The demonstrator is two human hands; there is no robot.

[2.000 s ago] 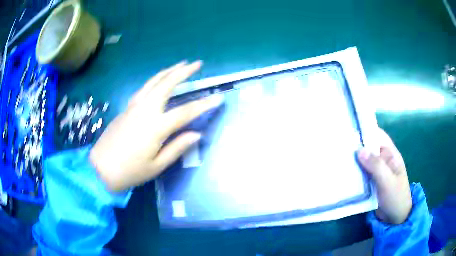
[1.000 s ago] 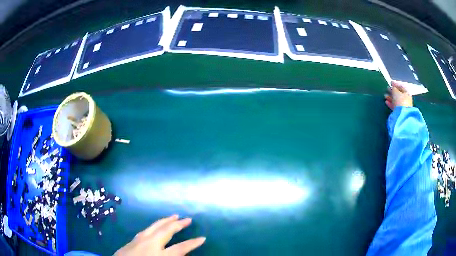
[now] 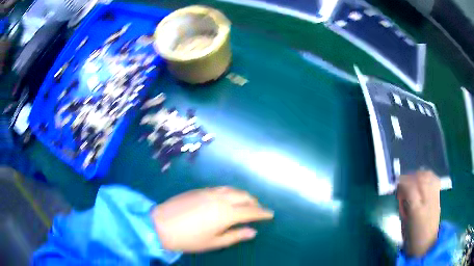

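A dark tablet back cover [image 3: 416,137] with pale pads and a white border lies on the right side, tilted in view. My right hand [image 3: 420,200] grips its near edge, fingers closed on the border. My left hand [image 3: 210,218] is over the green mat at lower centre, fingers slightly apart, holding nothing. A small pile of loose black-and-white strips [image 3: 174,130] lies on the mat beyond my left hand. The picture is blurred.
A blue tray [image 3: 106,166] full of strips is at the left. A tan scrap container [image 3: 200,65] stands beside it, with a small pale piece [image 3: 237,79] near its base. Other housings [image 3: 382,44] lie along the far edge. Light glares on the mat [image 3: 286,169].
The view has turned left. My right hand has brought a housing nearer from the far row. My left hand has come further into view, still empty.
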